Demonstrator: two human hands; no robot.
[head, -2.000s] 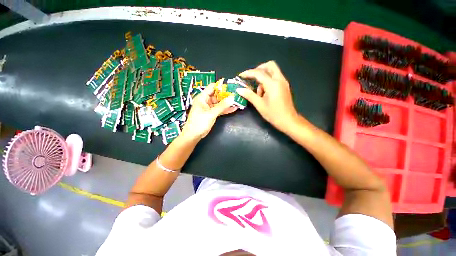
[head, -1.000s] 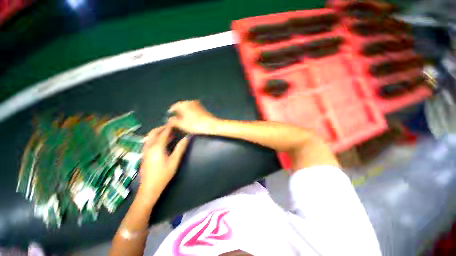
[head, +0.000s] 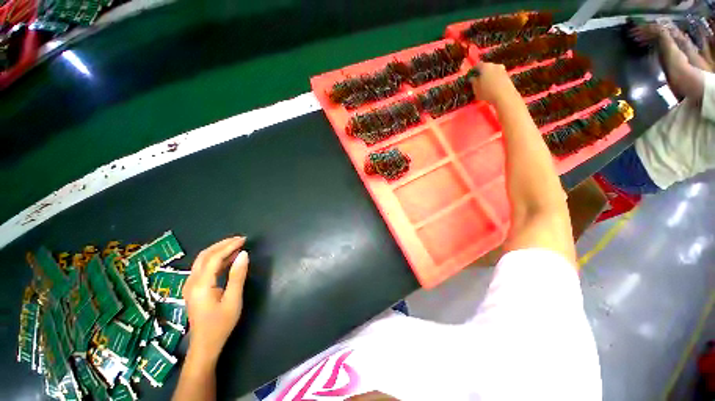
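Observation:
My right hand (head: pixel 492 83) reaches over the red compartment tray (head: pixel 404 234), at the right end of a row of dark boards (head: pixel 448 95) in the second row of pockets. Its fingertips are at small dark pieces; whether it grips one is hidden. My left hand (head: pixel 213 295) rests low over the dark bench, palm turned inward, fingers apart and empty. Just left of it lies the loose pile of green circuit boards (head: pixel 100 307) with orange flex tails. A short bunch of dark boards (head: pixel 387 164) stands in the third-row left pocket.
A second red tray (head: pixel 593 149) with dark board rows adjoins the first on the right. A pale strip (head: pixel 180 151) edges the bench (head: pixel 313 262). Another person's arm (head: pixel 680 66) and body are at the upper right. More green boards (head: pixel 74 14) lie at the upper left.
My hands were together over the bench beside the pile, with green boards in them two seconds ago. They have parted: my right hand has moved to the tray. The view has turned right.

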